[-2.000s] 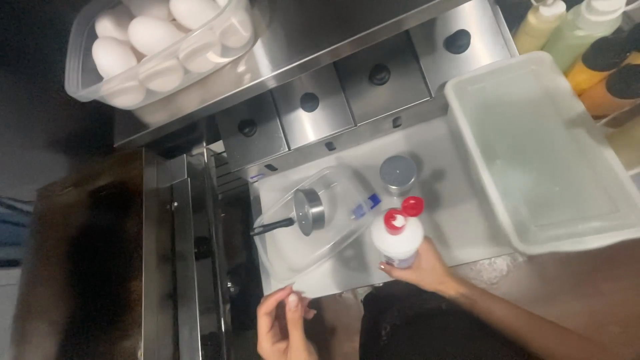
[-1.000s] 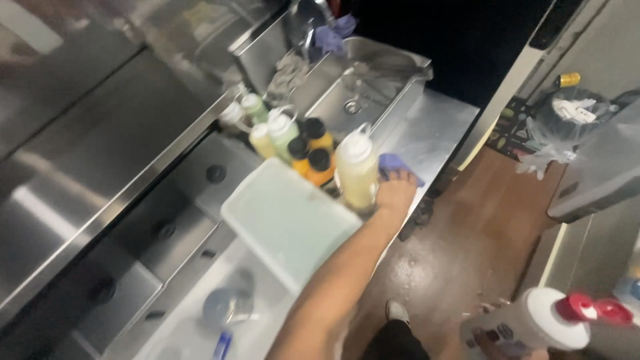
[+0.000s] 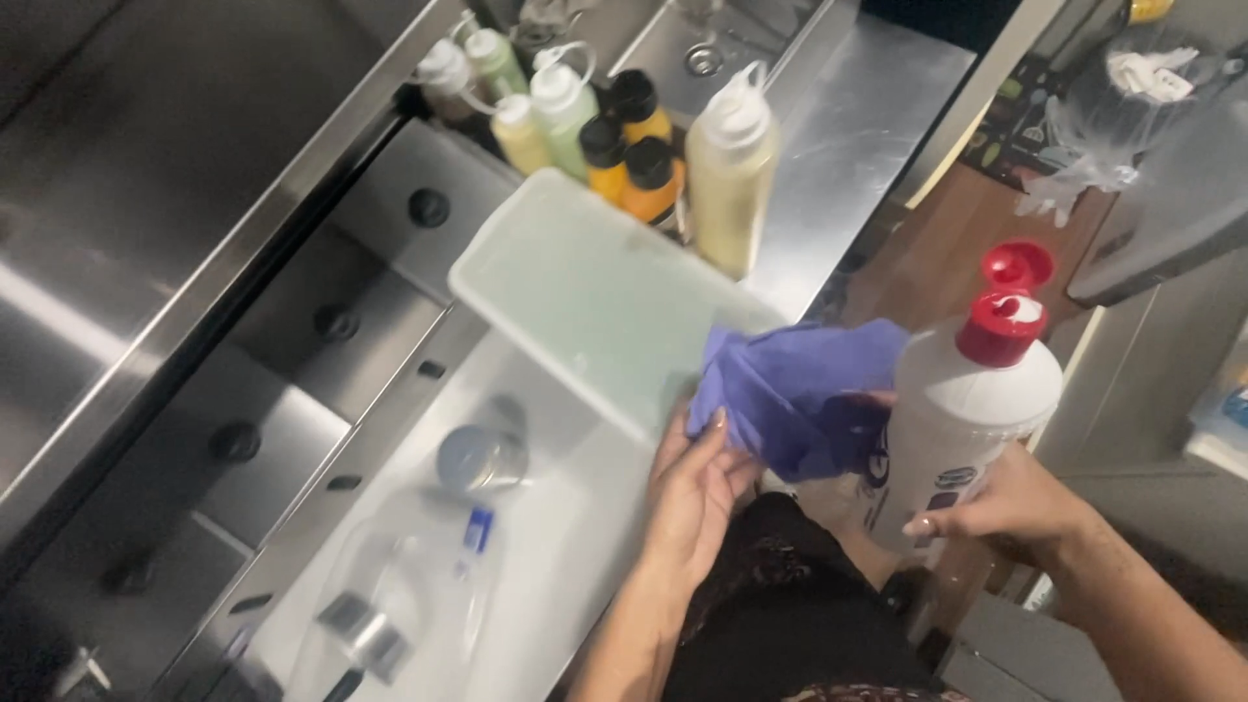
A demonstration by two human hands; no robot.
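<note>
My left hand (image 3: 697,487) grips one end of a crumpled purple cloth (image 3: 795,390) near the edge of the white work surface. The other end of the cloth reaches my right side, behind the bottle. My right hand (image 3: 1004,507) is closed around a white plastic squeeze bottle (image 3: 975,390), held upright with a slight tilt. Its red flip cap (image 3: 1004,322) stands open, with white matter at the spout. A pale, translucent rectangular container (image 3: 604,292) lies just beyond my left hand. To its left are a small lidded jar (image 3: 478,458) and a clear plastic bag or tray (image 3: 419,575).
Squeeze bottles (image 3: 561,97) and several black-capped orange bottles (image 3: 648,180) stand past the container, beside a larger yellowish bottle (image 3: 731,175). A steel sink (image 3: 702,58) is farther off. Steel lidded bins (image 3: 331,312) line the left. A metal measuring cup (image 3: 361,634) lies lower left.
The view has swung right since two seconds ago. My left hand, reaching to the purple cloth beside the large bottle a second ago, has drawn it back toward me. The white bottle stays in my right hand.
</note>
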